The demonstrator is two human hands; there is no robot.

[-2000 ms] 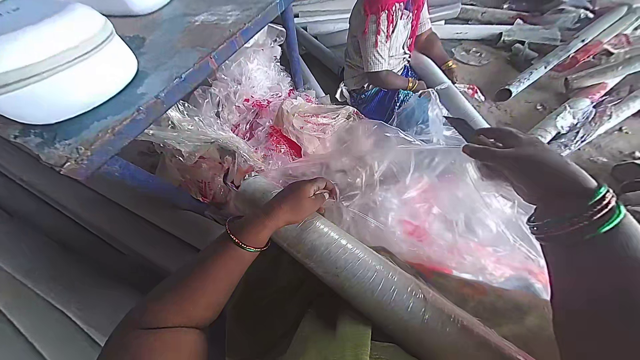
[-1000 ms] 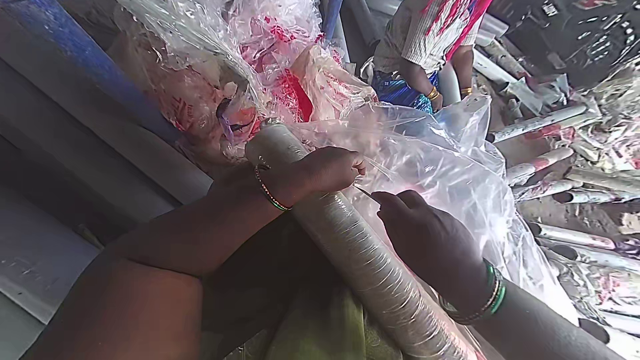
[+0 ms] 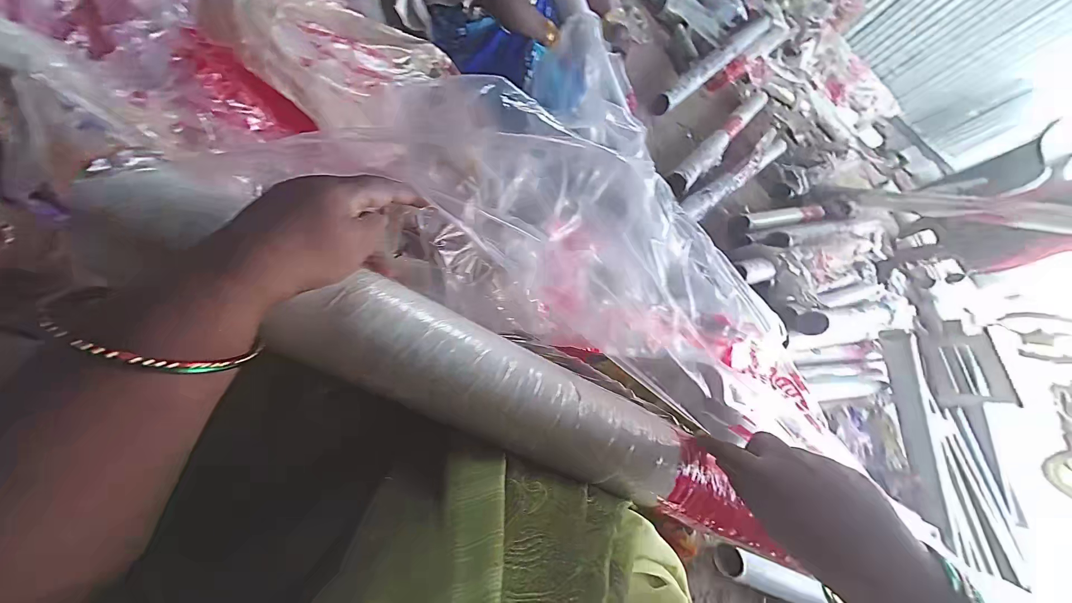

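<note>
A long roll wrapped in clear plastic film (image 3: 469, 377) lies slantwise across the lap, over green cloth (image 3: 536, 536); its lower right part shows red. My left hand (image 3: 310, 234), with a bangle at the wrist, grips loose clear plastic sheet (image 3: 536, 209) just above the roll, fingers closed. Farther down, my right hand (image 3: 804, 494) is at the red part of the roll, where a thin dark edge runs to its fingertips; whether it holds a blade there cannot be told. The sheet spreads behind the roll and bears red print.
Crumpled clear and red plastic (image 3: 243, 92) is heaped at the upper left. Another person's arm (image 3: 519, 17) and blue clothing show at the top. Many tubes (image 3: 720, 63) lie on the ground at the right, and a tube end (image 3: 754, 569) is near my right hand.
My right hand has moved away from my left, down along the roll to its red part. The view has turned and come closer. The loose sheet now spreads along the roll.
</note>
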